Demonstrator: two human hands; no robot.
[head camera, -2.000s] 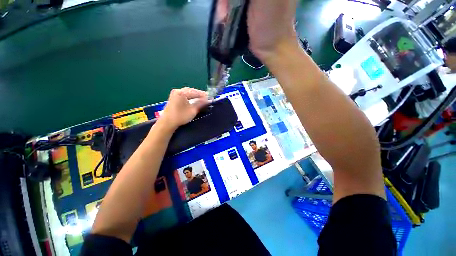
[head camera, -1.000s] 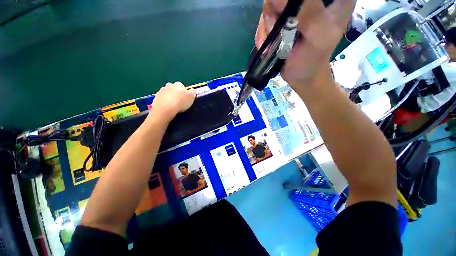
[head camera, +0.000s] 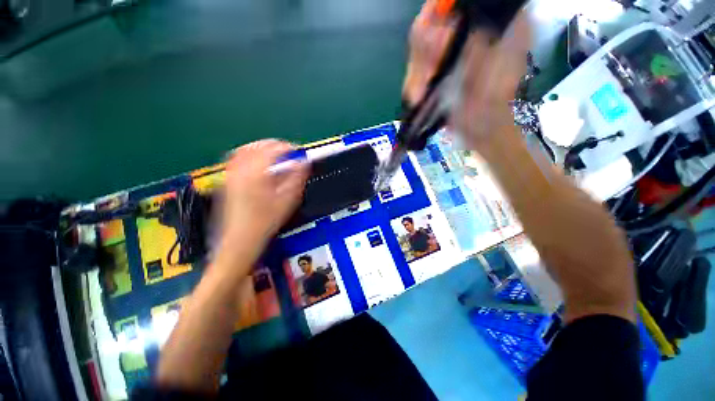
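A long black housing lies on the printed blue sheet, its right end under the driver tip. My left hand, blurred, is on the housing's middle, fingers over its far edge. My right hand is closed around the dark electric screwdriver, which slants down-left. Its silvery tip is at the housing's right end; contact is too blurred to tell. A black cable lies bundled at the housing's left end. No screw can be made out.
The green belt runs behind the bench. A white machine with a clear window stands at right. A blue basket is at lower right, with black units beyond it. More black housing is at the left edge.
The driver tip has moved from the housing's far edge to its right end. My left hand has shifted along the housing and is now blurred. The whole view has shifted slightly.
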